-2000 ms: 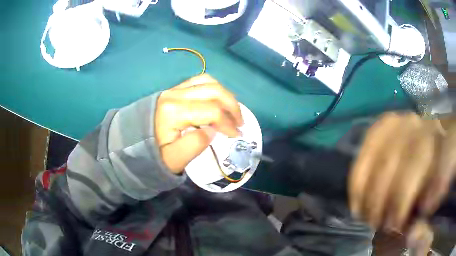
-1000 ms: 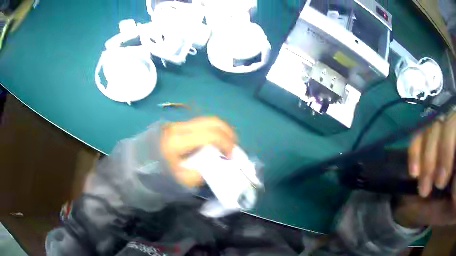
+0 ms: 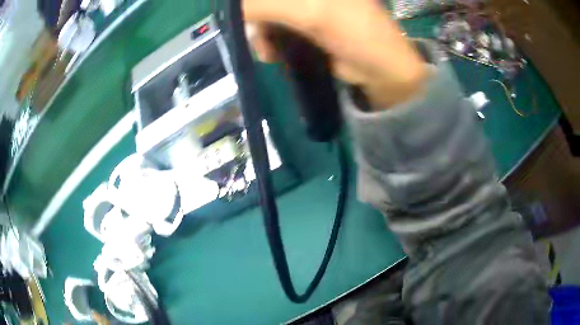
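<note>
My right hand [image 3: 356,44] is at the top centre, blurred and partly cut off by the upper edge. It is closed around the black electric screwdriver [image 3: 311,89], held above the bench beside the screw feeder. The black power cord [image 3: 270,219] hangs in a long loop across the middle of the view. The round housing with its motor cannot be made out. A small skin-coloured patch shows at the bottom left edge; I cannot tell whether it is my left hand.
The grey-white screw feeder [image 3: 184,105] stands left of centre. White plastic housings [image 3: 143,200] cluster at the left. The motor pile with wires [image 3: 477,41] lies at the upper right, near a small white part [image 3: 478,100]. The curved green bench edge [image 3: 381,270] runs below; a blue object [image 3: 567,305] is at lower right.
The view has swung right. My right hand and the screwdriver now appear at the top centre, with the cord looping below. The housing in my left hand has left clear view.
</note>
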